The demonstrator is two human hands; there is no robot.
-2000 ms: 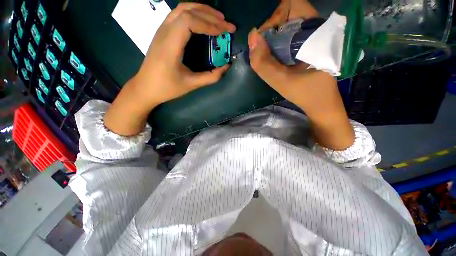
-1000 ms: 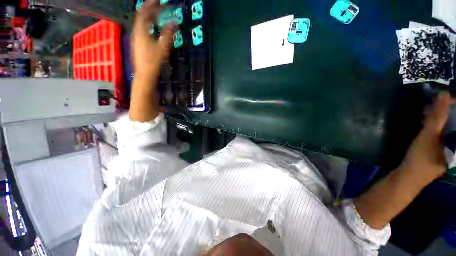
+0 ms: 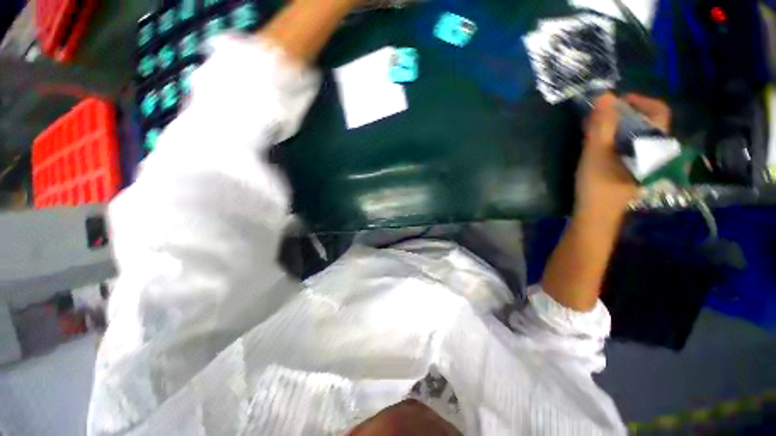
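Observation:
My right hand [image 3: 608, 157] is closed around the dark dispensing syringe [image 3: 634, 128], which has a white wrap [image 3: 653, 153] and a green adapter [image 3: 676, 170] at its rear. Its front end is beside the black-speckled white paper [image 3: 572, 55]. My left hand is out of the picture past the top edge; only the forearm and sleeve show. A teal housing [image 3: 403, 65] lies on the corner of a white paper sheet [image 3: 370, 89]. Another teal housing [image 3: 454, 29] lies on the dark green mat [image 3: 476, 153] farther away. The picture is blurred.
The black parts tray [image 3: 174, 55] with rows of teal parts is at upper left, partly behind my left sleeve. A red slotted tray [image 3: 77, 157] stands at the left. A pale hose hangs below the green adapter. A white sheet and dark blue things are at upper right.
My left arm has reached forward from the tray, and the hand has left the view. My right hand, with the syringe, now shows beside the speckled paper. The camera view has shifted.

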